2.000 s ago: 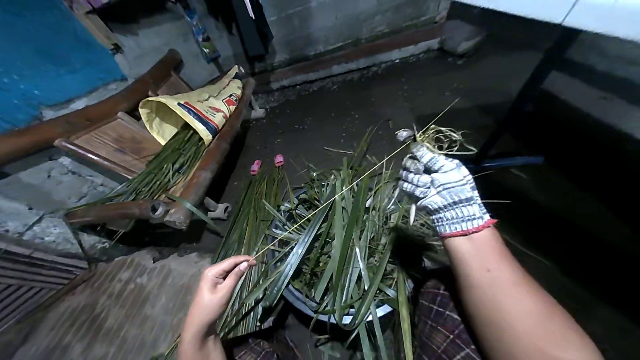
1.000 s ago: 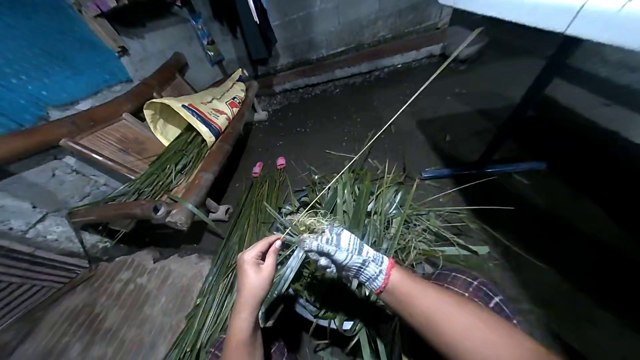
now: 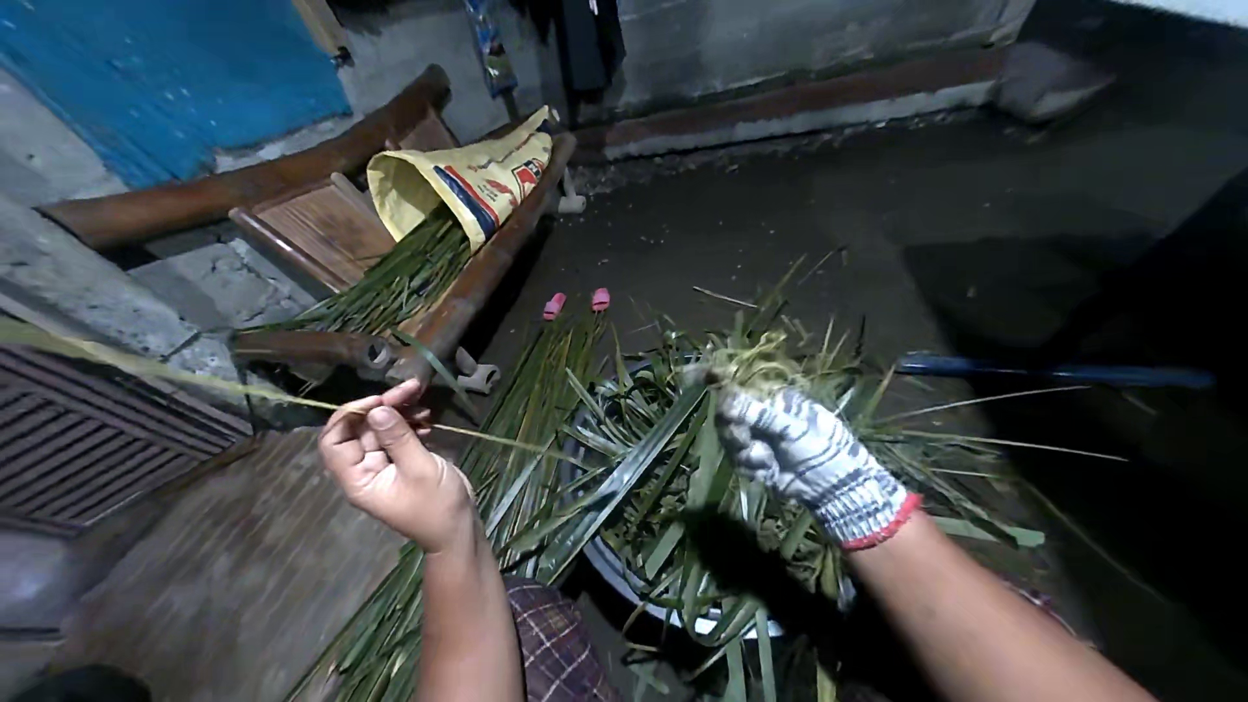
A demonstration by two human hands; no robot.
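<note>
My bare left hand [image 3: 395,463] pinches a thin leaf midrib [image 3: 497,441] between thumb and fingers, over the wooden floor side. My right hand [image 3: 814,463], in a striped knit glove with a red cuff, is closed around something beside a tangle of pale green shavings [image 3: 760,363]; its fingertips are partly hidden. Below it, a round basin [image 3: 634,590] holds a heap of cut green leaf strips [image 3: 673,487], some hanging over the rim. Long narrow leaves [image 3: 526,390] lie in a bundle left of the basin, near two pink clips [image 3: 577,303].
A bamboo bench [image 3: 487,268] at the upper left bears a yellow printed sack [image 3: 468,180] with more long leaves [image 3: 400,283] spilling out. A blue bar [image 3: 1053,371] lies at the right. A slatted wooden panel [image 3: 107,429] stands at the far left.
My hands were together over the basin one second ago. Now they are apart, the left hand having moved left with the strand and the right hand to the right.
</note>
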